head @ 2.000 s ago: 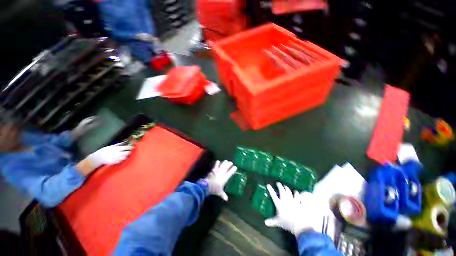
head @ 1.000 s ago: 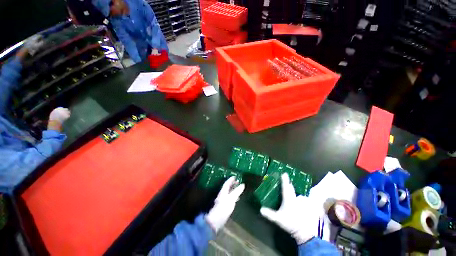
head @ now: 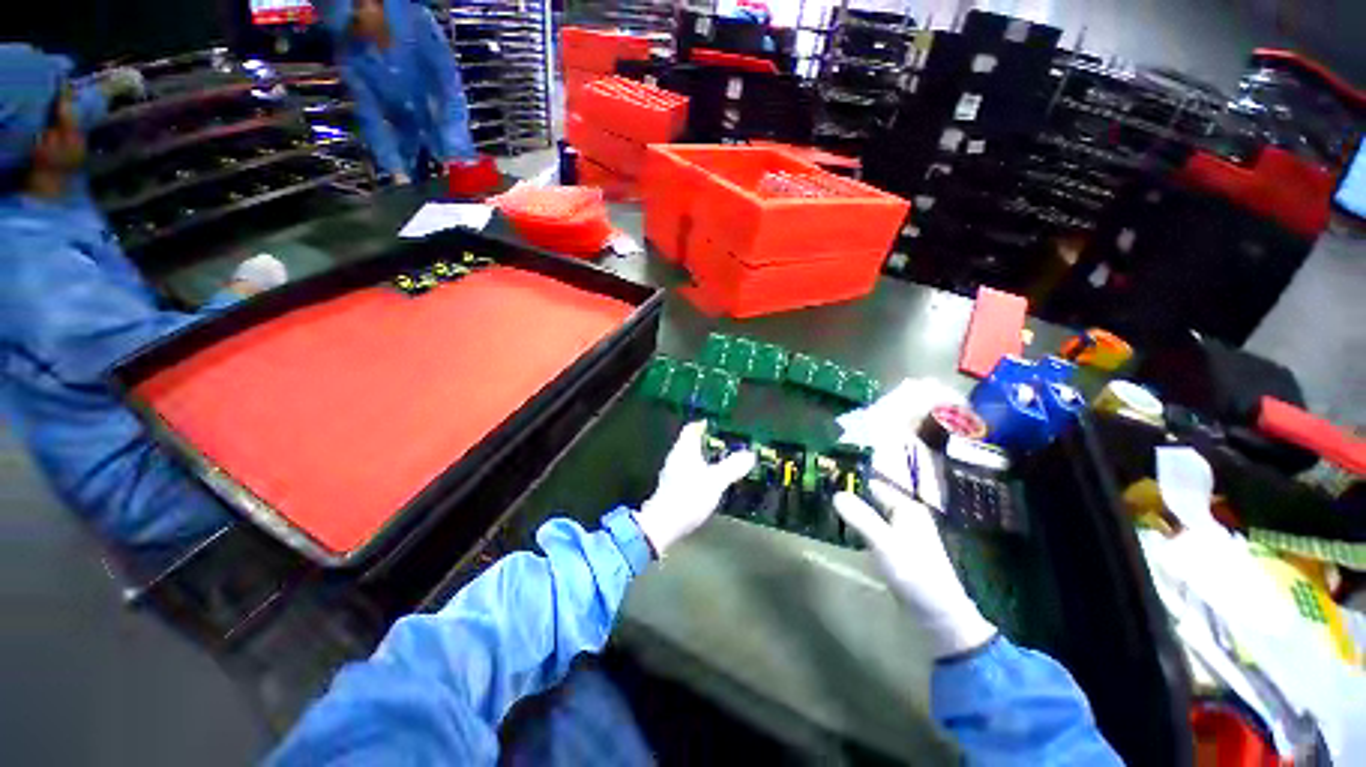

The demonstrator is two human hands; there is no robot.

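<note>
My gloved left hand and gloved right hand hold a dark populated circuit board between them, one at each end. The board has yellow upright parts and lies low over the near part of the bench. Beyond it, green board panels lie flat in a row, with another green panel just nearer and to the left. On the left, a black tray holds a red-orange liner sheet, with several populated boards at its far edge.
Red-orange crates stand behind the panels. Papers, a tape roll, a calculator and blue holders lie right. A scrap bin is at far right. A coworker stands beside the tray; another stands farther back.
The view has shifted, showing more of the right side. Both hands have left the green panels and now hold a populated board. The coworker's hand has moved nearer the tray's far edge.
</note>
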